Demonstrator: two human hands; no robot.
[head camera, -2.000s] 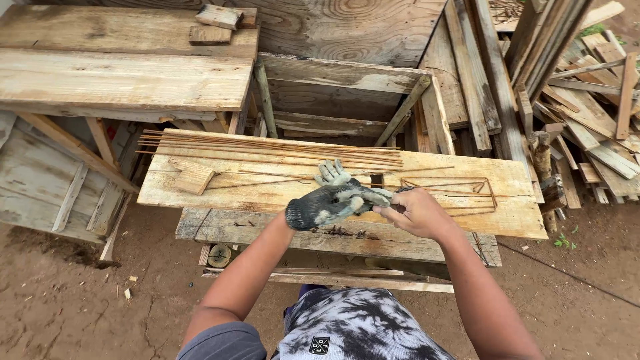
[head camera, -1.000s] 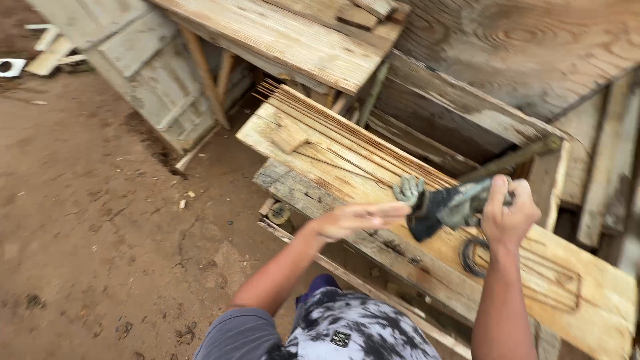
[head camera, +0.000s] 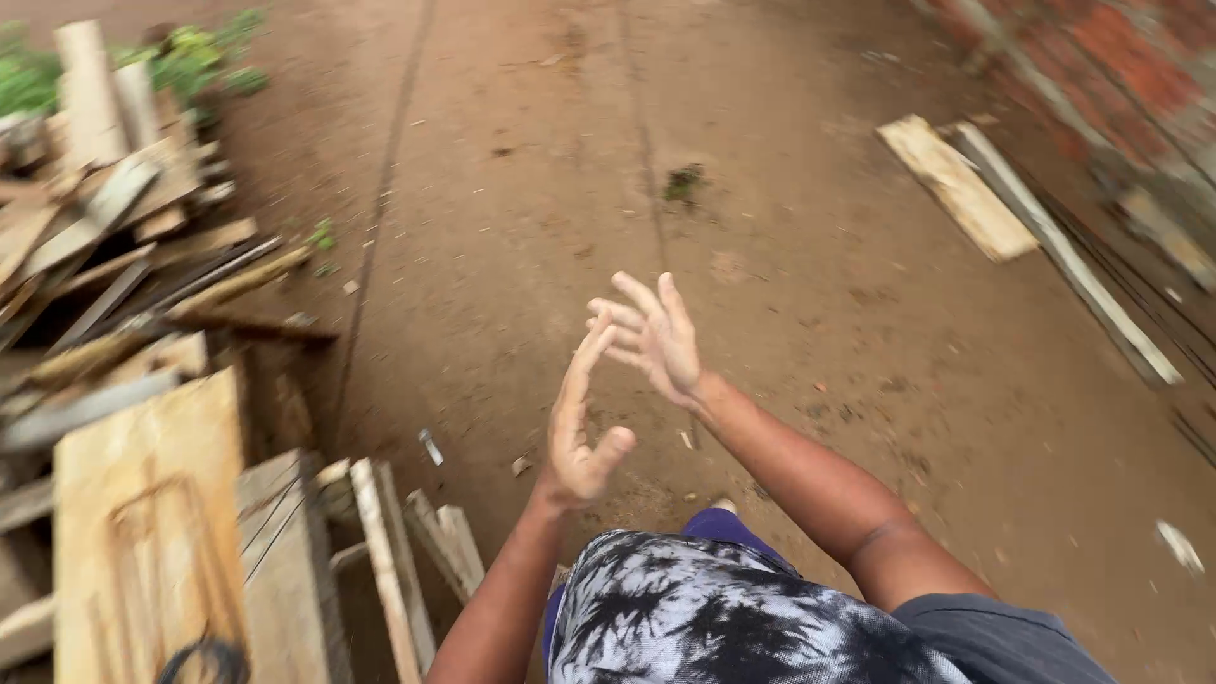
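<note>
Both hands are bare, and neither holds anything. My left hand (head camera: 579, 418) is raised in front of my body, palm inward, with the thumb apart. Close beside it, my right hand (head camera: 660, 337) is held up with its fingers spread; whether the fingertips touch cannot be told. At the lower left is the pale wooden board (head camera: 85, 532), bearing thin bent metal rods (head camera: 152, 503) and a dark coil of wire (head camera: 204, 655). The work glove is not in view.
A heap of scrap wood (head camera: 114, 209) lies on the left, with green plants behind it. Brown dirt ground (head camera: 513, 218) stretches ahead. At the right, a short plank (head camera: 959, 190) and a long grey timber (head camera: 1073, 256) lie near a brick wall (head camera: 1130, 66). Upright slats (head camera: 389, 570) stand beside the bench.
The glove, which was on my left hand and then pulled off by my right, is gone from both hands. The view has swung right, away from the bench.
</note>
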